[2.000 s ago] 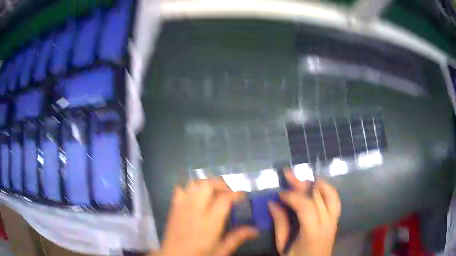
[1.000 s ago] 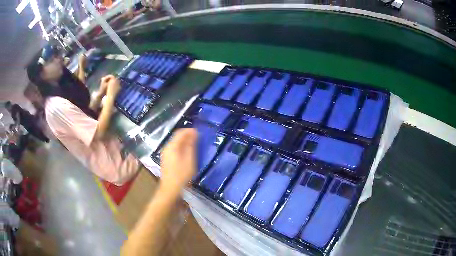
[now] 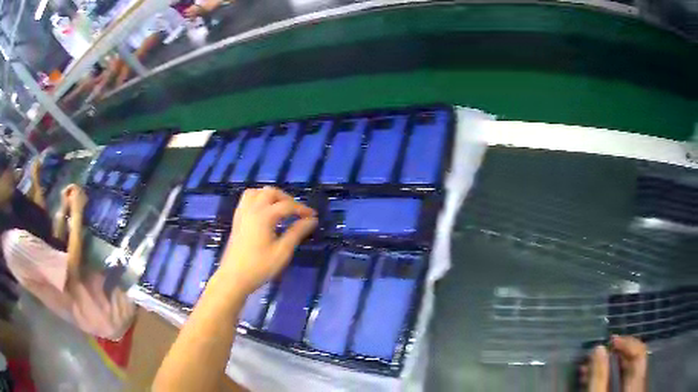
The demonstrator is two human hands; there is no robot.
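Note:
My left hand (image 3: 264, 237) is over the middle of the glossy black blister tray (image 3: 320, 239), thumb and fingers curled close together above the middle row. Whether it touches a case is hidden by the fingers. A darker blue-violet phone case (image 3: 295, 300) lies in the front row just below the hand, among lighter blue cases. My right hand (image 3: 616, 369) is cut off by the bottom edge at the right. Its fingers are around slim dark tweezers (image 3: 610, 344), which are small and blurred. The sticker sheet (image 3: 650, 312) lies just beyond it, black rectangles at its right end.
White packing sheet (image 3: 464, 172) shows around the tray. A spare dark sheet (image 3: 670, 200) lies farther back. The green conveyor belt (image 3: 551, 84) and pale rail (image 3: 566, 138) run behind. A person in a pink sleeve (image 3: 57, 268) sits at left near another tray (image 3: 126, 178).
The view has swung right. My left hand no longer visibly holds up a blue case and is farther right over the tray. My right hand has come into view at bottom right.

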